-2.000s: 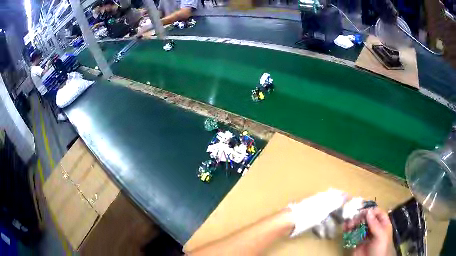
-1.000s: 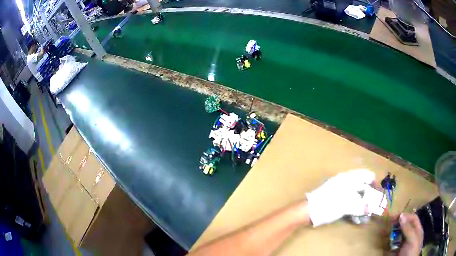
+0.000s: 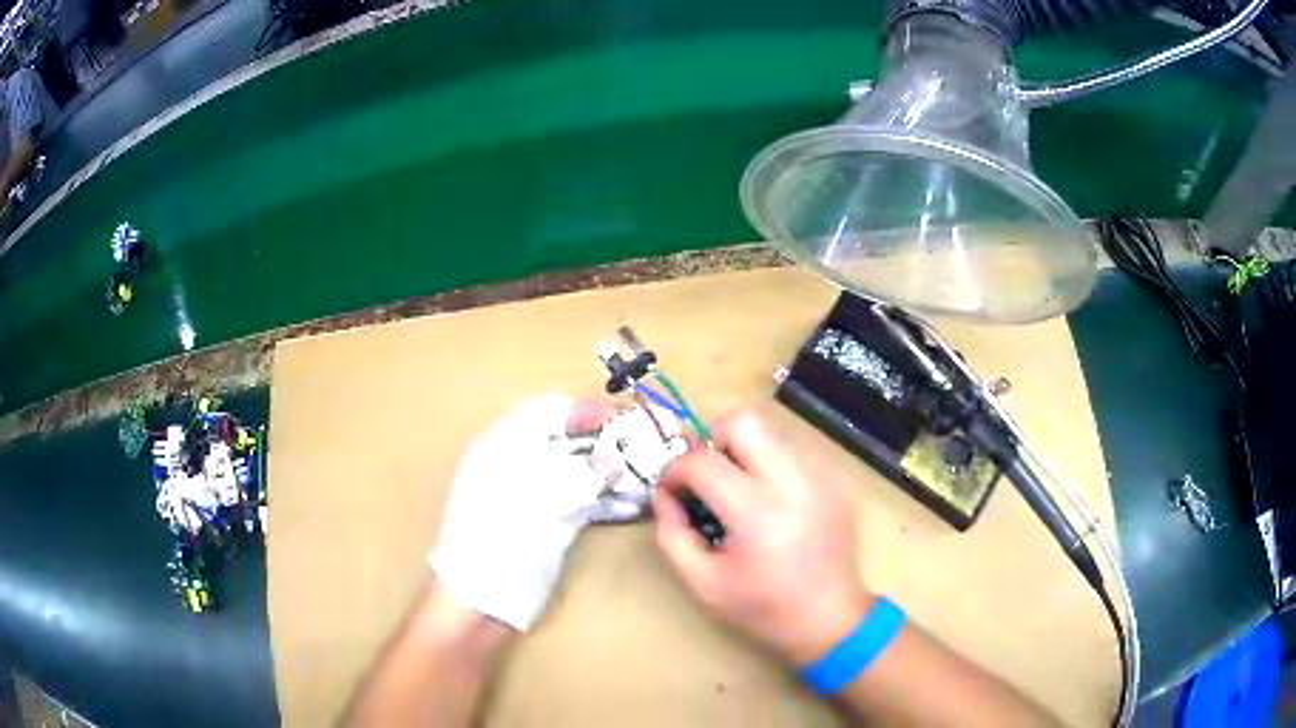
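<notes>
My left hand (image 3: 523, 498), in a white glove, holds a small wired assembly (image 3: 643, 441) with a white plastic body above the tan board (image 3: 370, 384). A dark plug part with metal prongs (image 3: 627, 363) stands out above it on blue and green wires. My right hand (image 3: 760, 533), bare with a blue wristband, has its fingers on the assembly's right side, around a dark part. The fingers partly hide the assembly, and the circuit board cannot be made out clearly.
A clear fume hood (image 3: 924, 213) hangs above the black iron stand (image 3: 881, 405), where a soldering iron (image 3: 1045, 498) rests. A pile of assemblies (image 3: 203, 477) lies left of the board. The green conveyor (image 3: 498, 171) carries a small assembly (image 3: 125, 263). A black cable (image 3: 1165, 292) lies at right.
The view has swung right, bringing in the hood, stand and iron. My hands now show near the middle, close together on the assembly; a second ago my right hand was lower and apart from the glove.
</notes>
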